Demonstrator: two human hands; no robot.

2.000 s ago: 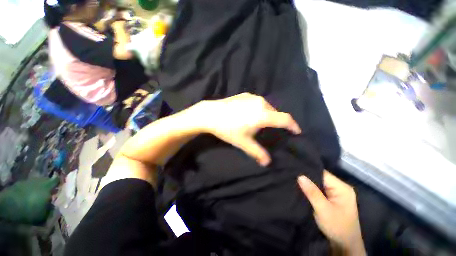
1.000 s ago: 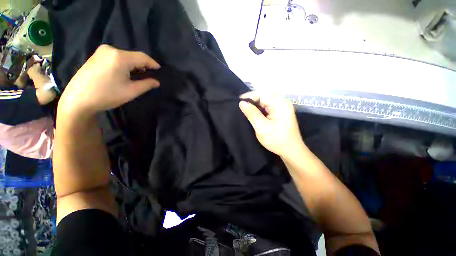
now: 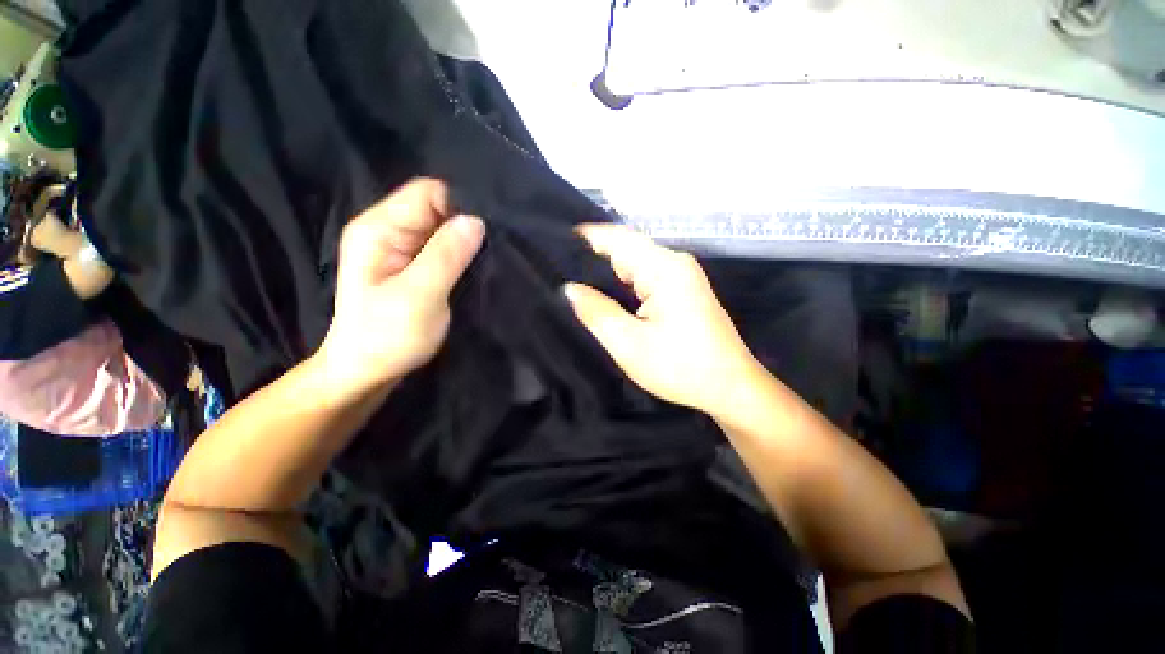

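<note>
A large black garment piece (image 3: 275, 166) lies over the table's left part and down across my lap. A line of pale stitches shows along its right edge near the table. My left hand (image 3: 403, 275) is closed on the black cloth, thumb against the curled fingers, above the lap. My right hand (image 3: 658, 313) is just to its right at the table's front edge, thumb and fingers apart on the cloth. Whether its fingertips pinch a fold is hard to tell.
A measuring tape strip (image 3: 882, 228) runs along the white table's (image 3: 767, 141) front edge. Part of the machine base shows at the top. Another person's arm (image 3: 77, 256) is at far left, above a blue basket (image 3: 109, 470). Dark shelves or bins lie under the table at right.
My left hand has moved right and down, closer to my right hand, and its fingers have closed on the cloth. My right hand has shifted slightly left. The view has shifted a little.
</note>
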